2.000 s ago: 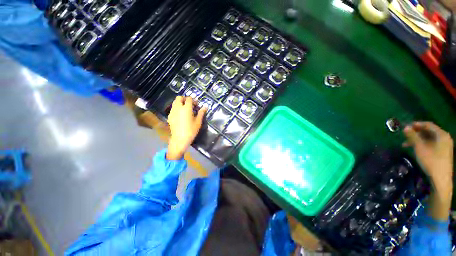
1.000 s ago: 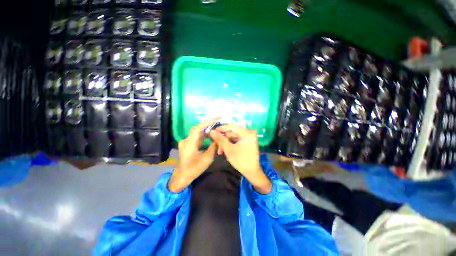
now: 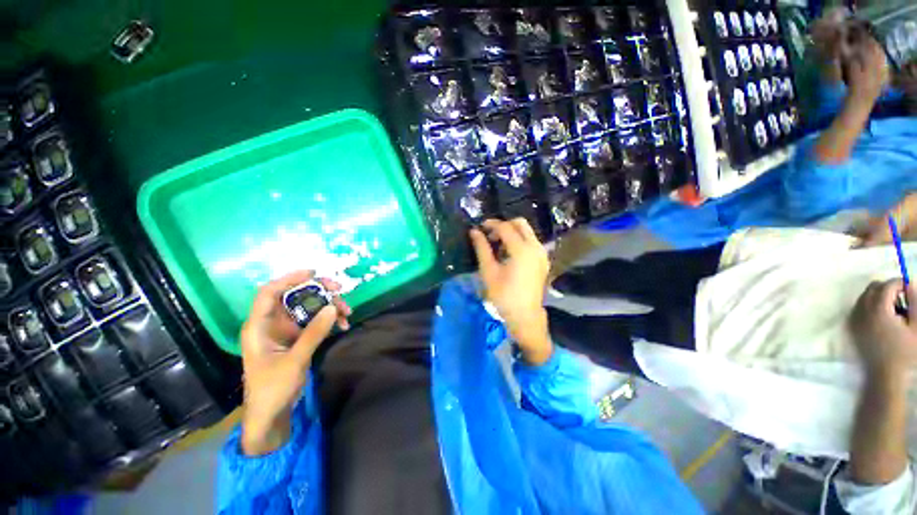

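My left hand [image 3: 277,352] holds a rounded square housing [image 3: 307,302] with a silver rim and dark centre, over the near edge of the green parts tray [image 3: 161,216]. Small white specks lie in that tray. My right hand [image 3: 511,264] is at the near left corner of the right blister tray [image 3: 548,216], its fingertips bent over a pocket edge. Whether it grips anything cannot be seen. Irregular glinting pieces [image 3: 498,86] sit in that tray's pockets. The left blister tray [image 3: 131,357] holds ringed housings [image 3: 75,216] in rows, with empty pockets at its near side.
A loose unit [image 3: 133,40] lies on the green bench [image 3: 251,50] behind the green tray. A white rail [image 3: 699,101] separates the right tray from another black tray [image 3: 749,75]. Two people are at the right, one in blue sleeves [image 3: 855,166], one in pale clothing [image 3: 764,302] with a blue stick in hand.
The view has swung right. My hands have parted from over the green tray: the left keeps the housing, and the right has moved to the right blister tray.
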